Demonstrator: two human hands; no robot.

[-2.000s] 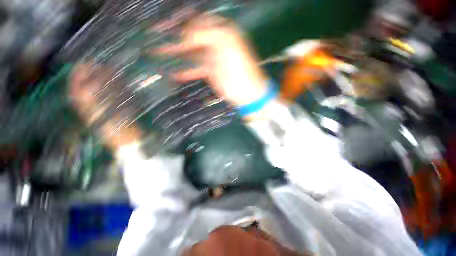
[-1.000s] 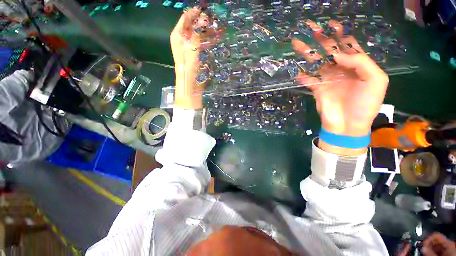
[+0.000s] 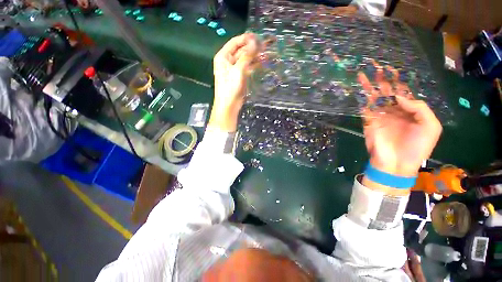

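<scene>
A clear blister tray point(image 3: 325, 52) with rows of small dark parts is held raised above the bench, slightly blurred. My left hand point(image 3: 236, 63) grips its left edge with bent fingers. My right hand point(image 3: 402, 121) holds its lower right part from beneath; the fingers show through the clear plastic. The blue wrist strap point(image 3: 389, 177) is on my right wrist. A second blister tray point(image 3: 292, 136) with small parts lies on the green mat below, its far side hidden by the raised tray.
A tape roll point(image 3: 179, 142) lies left of my left forearm. Loose specks point(image 3: 256, 163) lie near the lower tray. An orange-bodied tool point(image 3: 440, 180), a round pot point(image 3: 451, 218) and a squeeze bottle point(image 3: 442, 253) are at the right. Blue bins point(image 3: 113, 168) stand lower left. A sleeve point(image 3: 370, 6) shows at the far side.
The blurred first view has cleared. Since one second ago, the raised tray shows more of its face, and both hands appear a little lower and further right, still holding it.
</scene>
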